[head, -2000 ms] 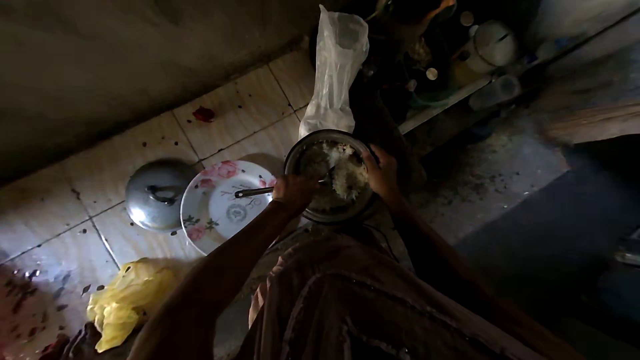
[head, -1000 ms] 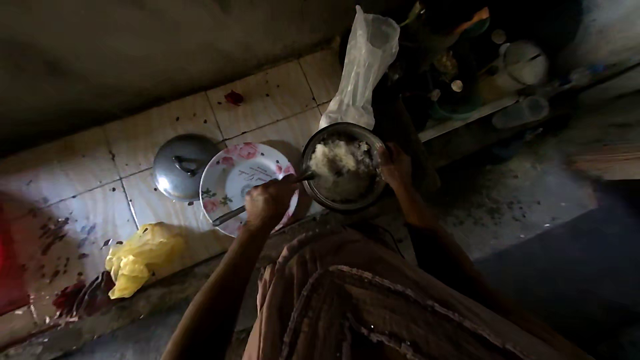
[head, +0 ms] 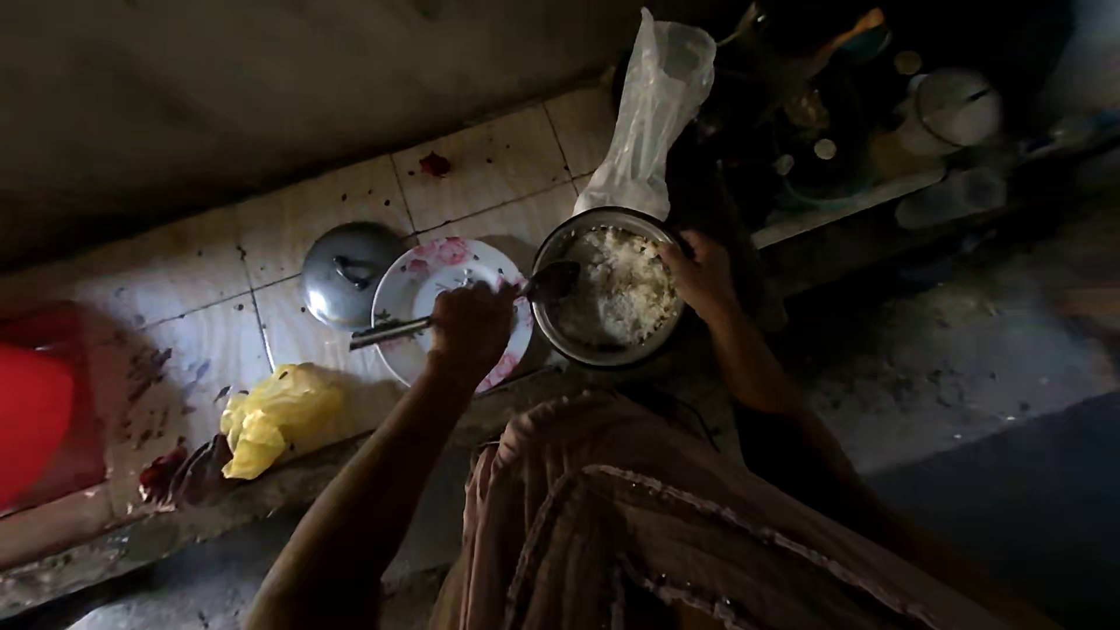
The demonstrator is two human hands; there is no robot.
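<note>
My left hand [head: 474, 331] is closed around the handle of a metal serving spoon [head: 389, 332], above a white plate with pink flowers [head: 411, 293]. The spoon's dark bowl reaches over the left rim of a round metal pot [head: 604, 354]. Cooked white rice [head: 632, 284] lies in the pot, mostly toward its right side. My right hand [head: 700, 273] grips the pot's right rim. Left of the plate, partly behind its edge, rests a metal lid [head: 350, 271] with a handle on top.
A translucent plastic bag [head: 652, 114] stands behind the pot. A crumpled yellow plastic bag [head: 280, 420], a dark cloth [head: 197, 472] and a red object [head: 39, 411] are at the left on the tiled ledge [head: 201, 262]. Containers, including a whitish one [head: 958, 107], stand at the back right.
My left hand has moved left from the pot to over the plate, with the spoon in it. My right hand has stayed at the pot's right rim. The view has shifted left.
</note>
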